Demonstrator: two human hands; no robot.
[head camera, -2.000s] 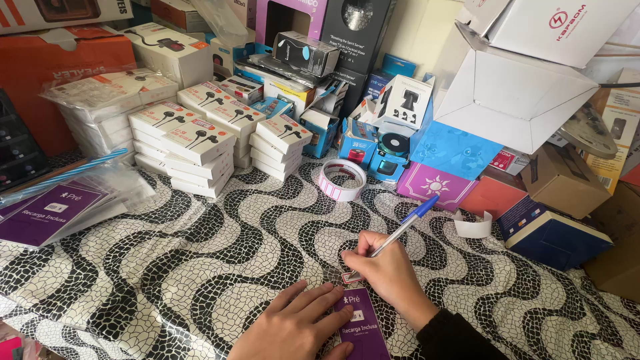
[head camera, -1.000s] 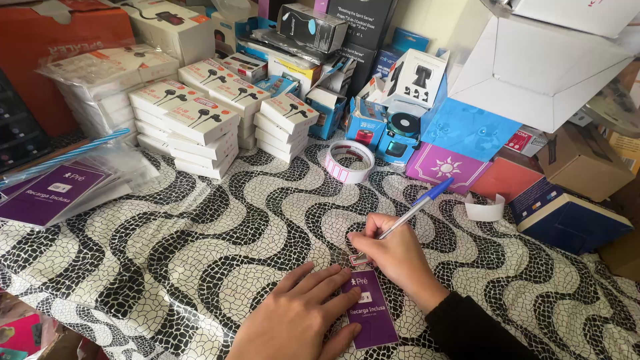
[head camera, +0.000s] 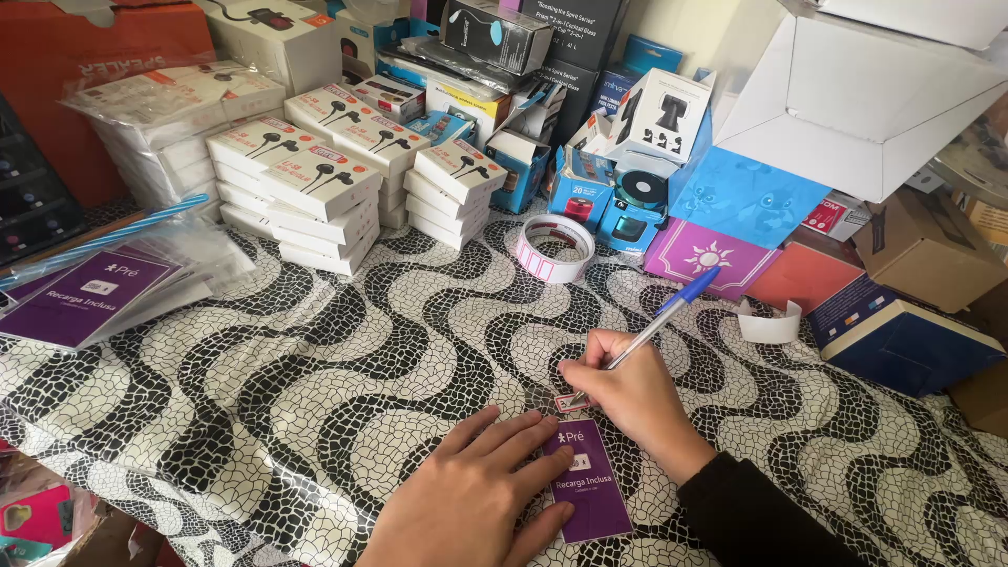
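Observation:
My right hand (head camera: 634, 394) grips a clear ballpoint pen with a blue cap on its back end (head camera: 661, 315). The pen's tip touches a small red-bordered white label (head camera: 570, 403) just above a purple SIM card packet (head camera: 591, 500). Flat with spread fingers, my left hand (head camera: 480, 496) presses on the packet's left edge. Beyond the hands stands a roll of pink-and-white labels (head camera: 554, 268). More purple packets (head camera: 87, 295) lie at the left with clear plastic sleeves and a blue striped stick (head camera: 118, 236). The label's marks are partly hidden by the right hand.
Stacks of white earphone boxes (head camera: 319, 185) line the back left. Small blue gadget boxes (head camera: 579, 189) and an open white carton (head camera: 843, 94) stand behind. A curled strip of backing paper (head camera: 769, 323) and a dark blue box (head camera: 906, 346) are at the right. A patterned cloth (head camera: 354, 378) covers the table.
The right hand stays on the pen, and its tip remains at the label above the packet. The left hand still rests on the packet. The view has shifted slightly.

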